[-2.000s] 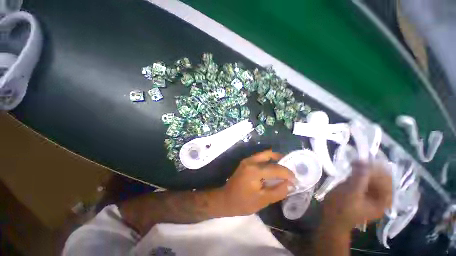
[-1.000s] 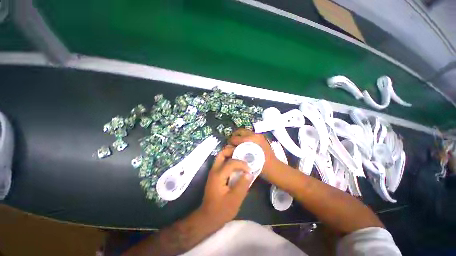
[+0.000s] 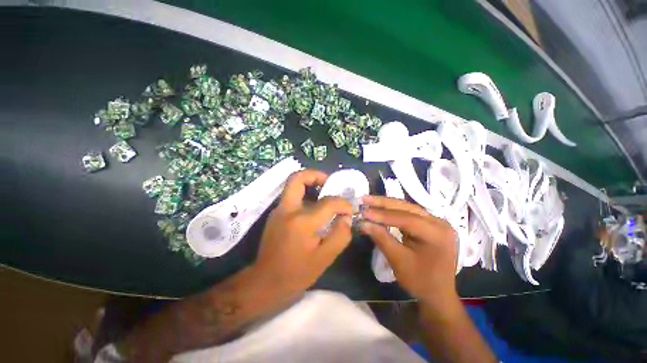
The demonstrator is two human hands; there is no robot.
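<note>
My left hand [image 3: 301, 234] holds a white curved housing [image 3: 345, 182] by its round end, which shows above my fingers. My right hand [image 3: 415, 244] meets it from the right. Its thumb and fingertips pinch something small at the housing, partly hidden; I cannot tell for sure what it is. A loose pile of small green circuit boards [image 3: 230, 124] lies on the dark bench ahead and to the left. Another white housing [image 3: 211, 232] lies at the near edge of the pile, round end toward the lower left, narrow end touching near my left hand.
White housings [image 3: 489, 198] are heaped at the right, some leaning over each other. A pale rail [image 3: 284, 54] separates the bench from the green conveyor belt [image 3: 397, 42]. Two curved housings [image 3: 543, 117] lie on the belt. A blurred metallic item [image 3: 628, 237] is at the far right.
My right hand has drawn back from beyond the held housing, near the boards, to its right side, fingertips now at my left fingers. The view has shifted and tilted.
</note>
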